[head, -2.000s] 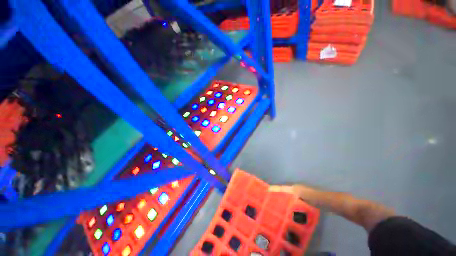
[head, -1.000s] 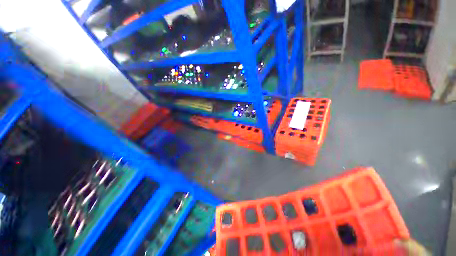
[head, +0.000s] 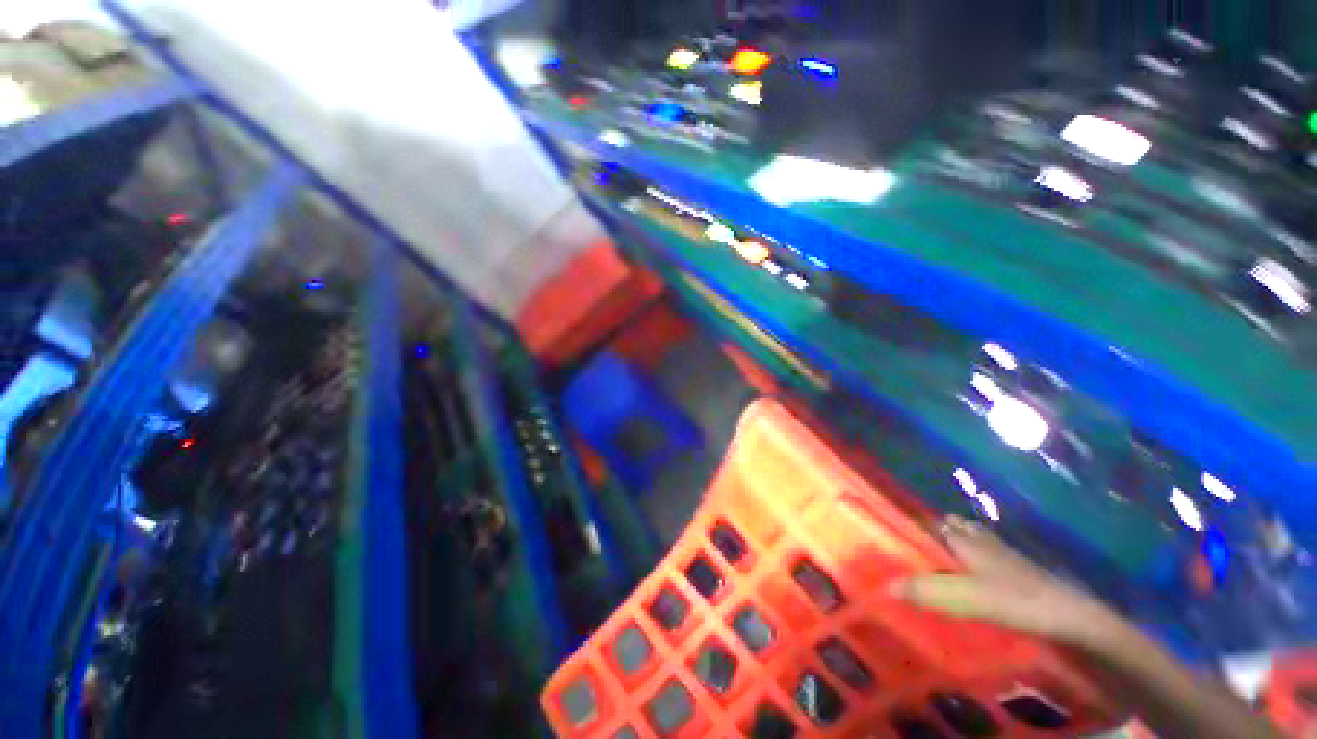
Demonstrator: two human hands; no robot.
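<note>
An orange-red pocket tray is tilted at the bottom centre, cut off by the lower edge. Several of its square pockets show dark or grey squares; blur hides whether all of them are watch units. My right hand holds the tray by its right side, fingers over the edge. My left hand is not in view.
A blue rack with dark, blurred contents stands on the left. Green-matted shelves with lit units and blue beams run along the right. A white pillar or panel, orange-red trays and a blue stool are between them.
The view has turned from the open floor into the gap between the racks. The tray has come along, now more steeply tilted, and more of my right hand shows than one second ago.
</note>
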